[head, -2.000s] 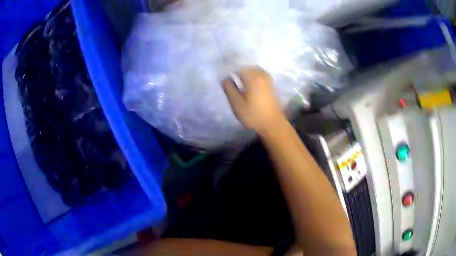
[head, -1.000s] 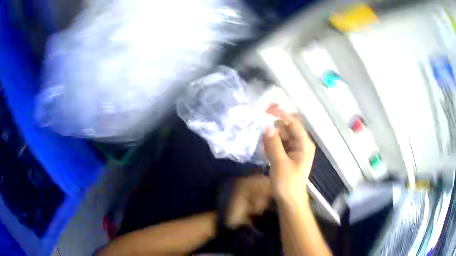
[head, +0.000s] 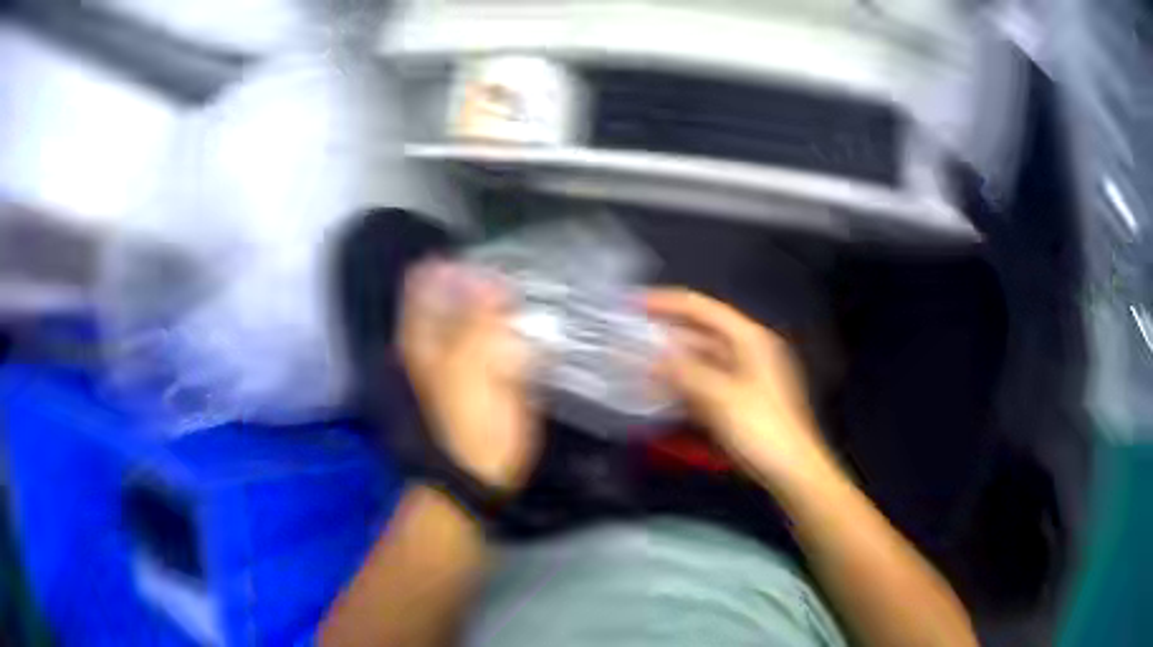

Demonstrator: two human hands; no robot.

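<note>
A clear plastic bag (head: 575, 329) is stretched between my two hands over my lap, blurred by motion. My left hand (head: 468, 367) is at the bag's left side, with a dark band on the wrist. A black rounded thing (head: 386, 272), which looks like part of a headphone, shows beside and behind my left hand. My right hand (head: 733, 379) grips the bag's right edge between thumb and fingers. How my left fingers hold the bag or the black thing is too blurred to tell exactly.
The whitish heap of poly bags (head: 253, 240) is at the left, above the blue bin (head: 291, 506). A shelf with a black keyboard (head: 746, 124) and a small control pad (head: 508, 101) crosses the top. A green surface (head: 1113, 544) is at the right edge.
My right hand has taken a bag from the heap and brought it over the lap to my left hand. The view has swung, with the keyboard shelf now across the top.
</note>
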